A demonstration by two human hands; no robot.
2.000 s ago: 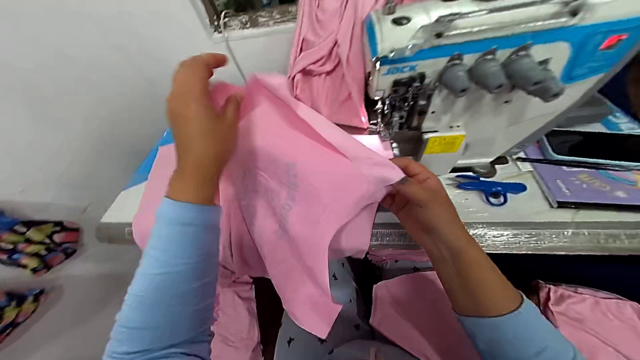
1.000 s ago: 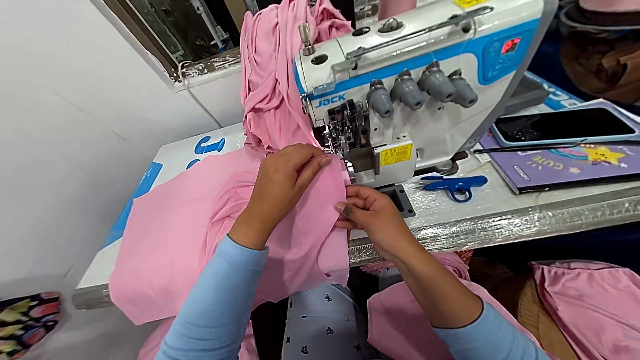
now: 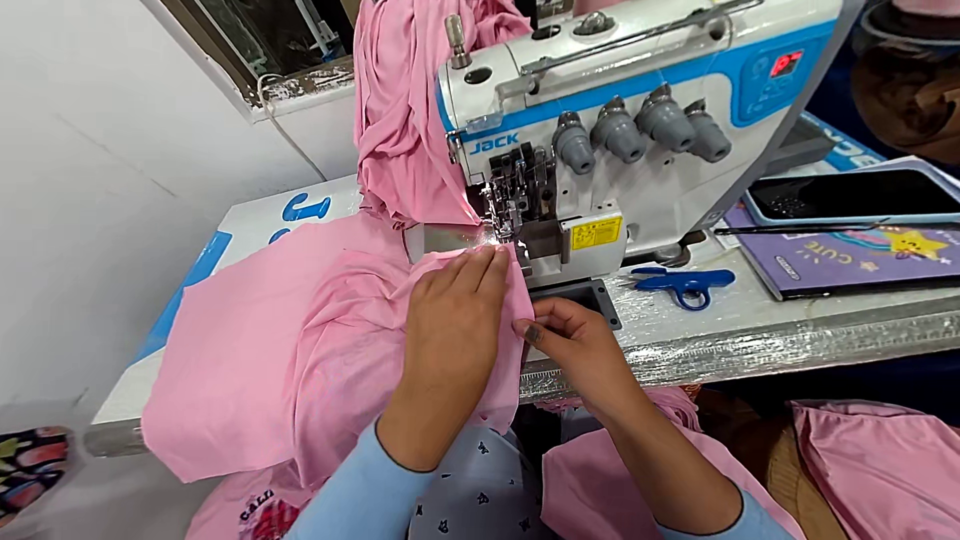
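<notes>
A pink fabric piece [image 3: 232, 352] lies spread over the left of the sewing table, its right edge running up to the presser foot of a Jack overlock sewing machine [image 3: 517, 112]. My left hand [image 3: 454, 322] rests flat on the cloth just below the presser foot, fingers together and pointing at it. My right hand [image 3: 574, 337] pinches the cloth's right edge between thumb and fingers, slightly lower and to the right. Light from the machine falls on the needle area, where the left fingertips partly hide the cloth.
Blue thread snips [image 3: 686, 281] lie right of the machine's plate. Beyond them are a purple notebook [image 3: 810, 262] and a phone [image 3: 855, 196]. More pink fabric [image 3: 405, 112] hangs behind the needle area, and further pink pieces [image 3: 877, 450] lie below the table edge.
Two seconds ago both hands held the cloth raised before the machine; now it lies on the table with its edge at the presser foot. The view has shifted.
</notes>
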